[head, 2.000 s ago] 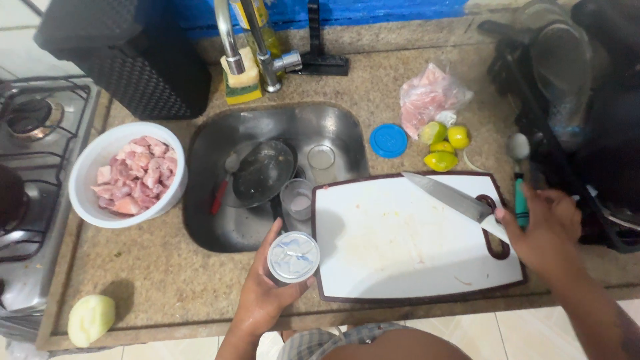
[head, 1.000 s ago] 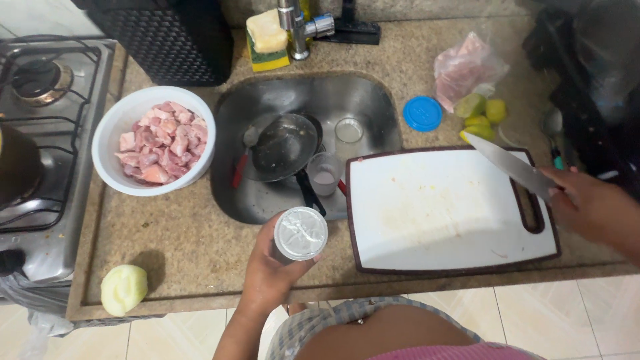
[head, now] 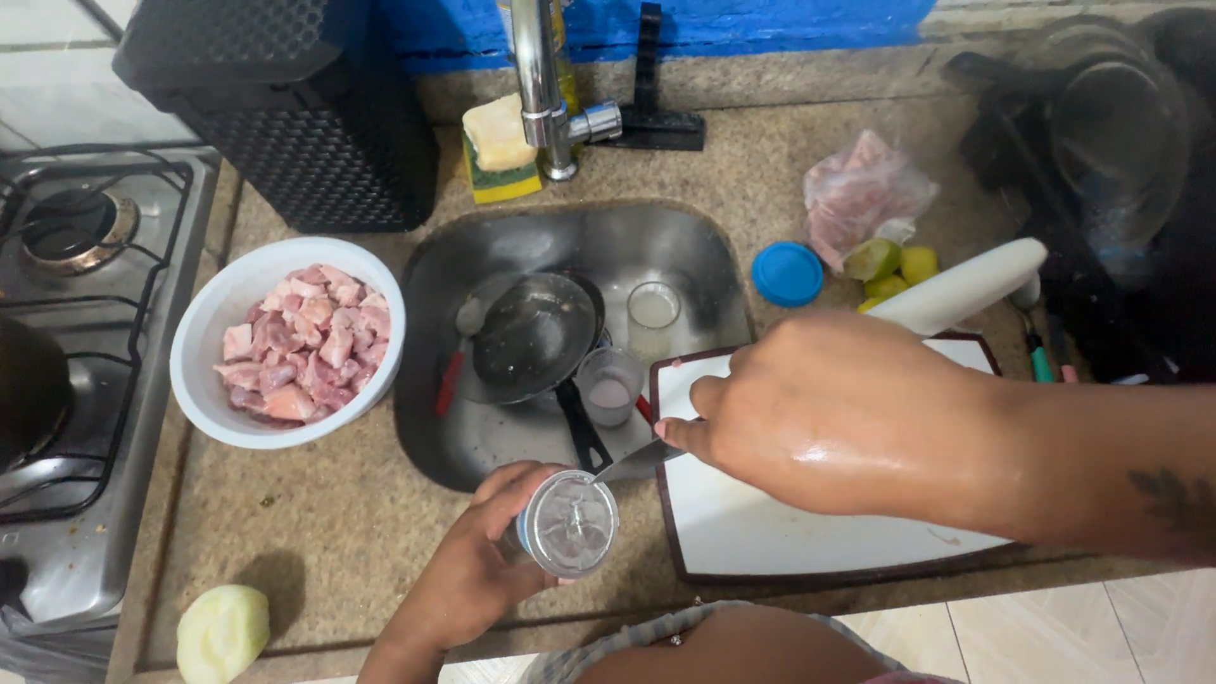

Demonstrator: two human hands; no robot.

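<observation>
My left hand [head: 494,560] grips a small round container with a sealed foil-like top [head: 572,524] near the counter's front edge. Over the white cutting board [head: 722,532], my right hand [head: 807,418] is closed on a knife; its white handle [head: 969,285] points up to the right and its blade [head: 641,460] down to the left. The blade's tip is at the rim of the container's top; whether it has pierced it I cannot tell. Part of the blade is hidden by my fingers. A blue lid [head: 787,274] lies flat behind the board.
The steel sink [head: 513,228] holds a frying pan [head: 537,337], a plastic cup [head: 608,385] and a glass [head: 654,306]. Left are a bowl of cut meat [head: 190,380], a peeled onion [head: 223,632] and the stove [head: 85,541]. Limes [head: 917,264] and bagged meat [head: 864,195] sit behind the board.
My right hand has brought the knife from the board's right side leftward to the container, its blade now pointing down-left. My left hand still holds the container.
</observation>
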